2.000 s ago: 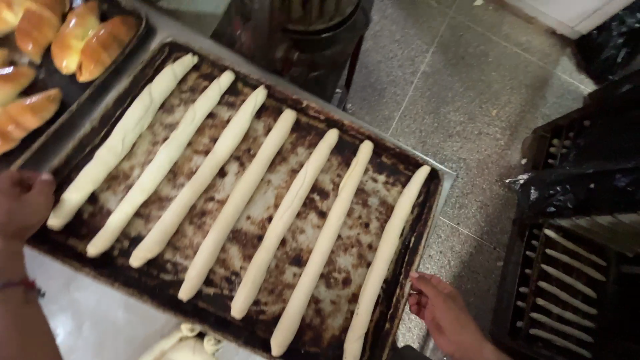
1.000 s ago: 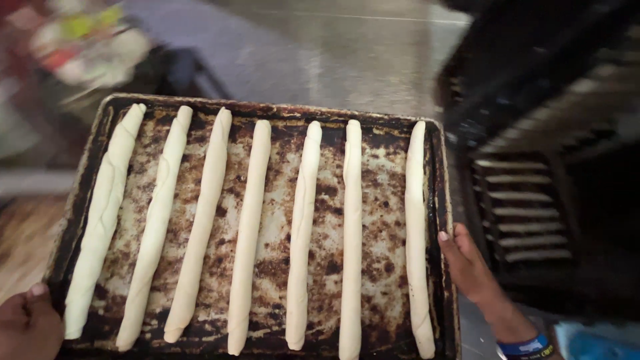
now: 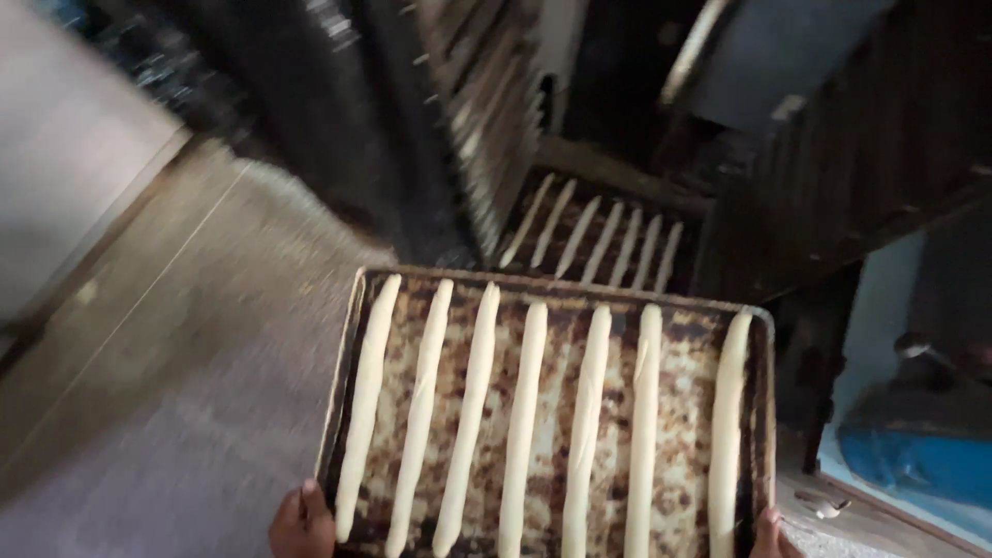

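Note:
A browned metal baking tray (image 3: 570, 372) spans the lower middle of the head view, its near edge cut off by the frame. Several long raw dough sticks (image 3: 518, 426) lie on it side by side, apart from one another. My left hand (image 3: 302, 523) grips the tray's left rim near the bottom, thumb on top. At the right rim, low in the frame, my right hand (image 3: 773, 536) holds the tray, only its thumb and part of the hand showing.
Beyond the tray stands a dark rack (image 3: 480, 132) with slatted sides, blurred. Low in it sits another tray of dough sticks (image 3: 601, 240). A pale cabinet or counter (image 3: 70, 155) is at the left above the concrete floor (image 3: 178, 372). A blue object (image 3: 914, 465) lies at the right.
Both hands have carried the tray away from the pale work surface and the tray of browned pastries seen at first. The rack's lower tray is now just beyond it. The view has swung right.

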